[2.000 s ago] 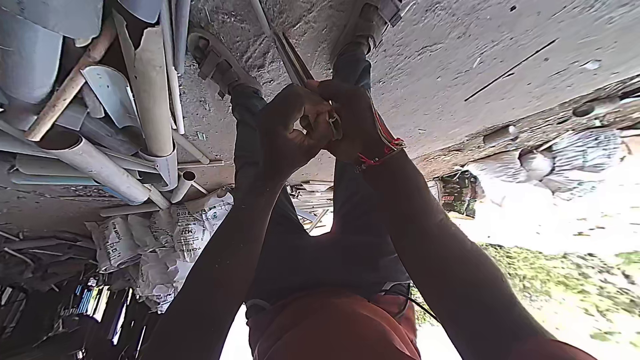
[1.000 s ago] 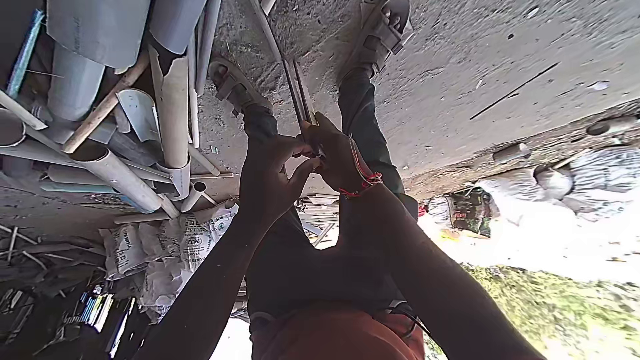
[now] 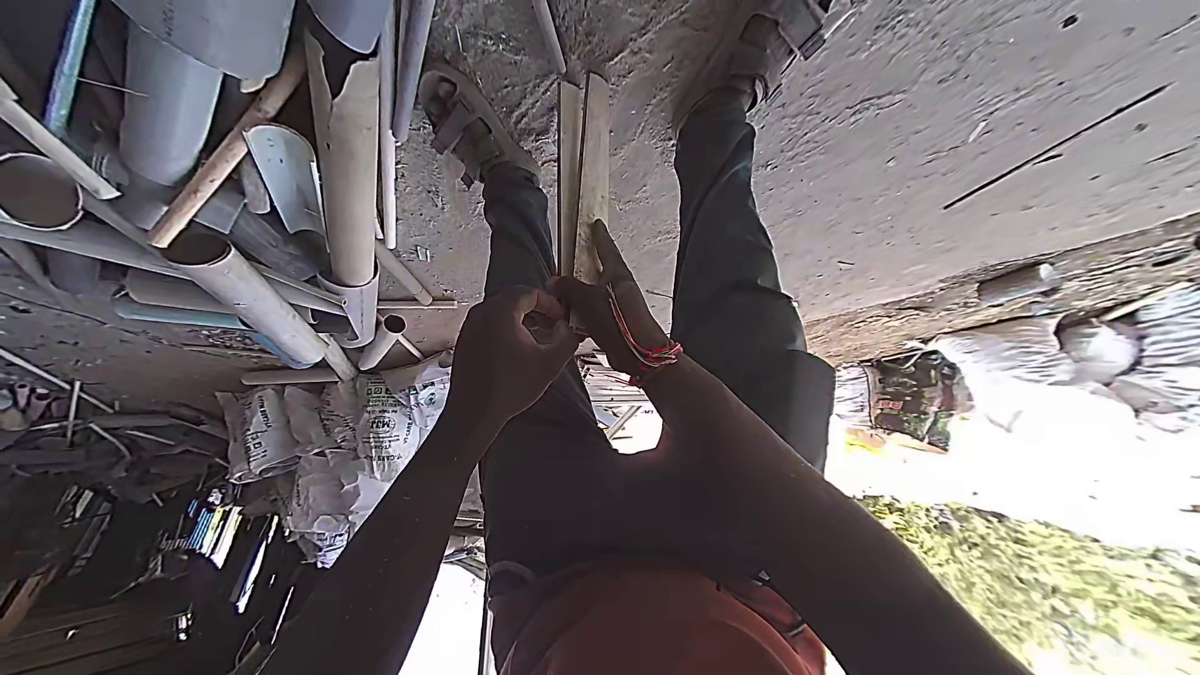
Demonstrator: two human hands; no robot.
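Note:
Two long, narrow pale strips, wood or plastic, point away between my legs, side by side with a thin gap. My right hand, with red threads at the wrist, holds their near ends, its index finger lying along one strip. Close against it on the left is my left hand, its fingers curled and thumb bent in at the near ends of the strips. Whether anything small is pinched there is too dark to tell.
Plastic pipes and cut pipe pieces are piled at left, with a wooden stick across them. Printed sacks stand below the pile. My sandalled feet are on the rough floor. White sacks lie at right.
My right index finger has straightened along the strips, and my left hand has drawn slightly apart from the right one. The strips now point more straight ahead and show wider faces.

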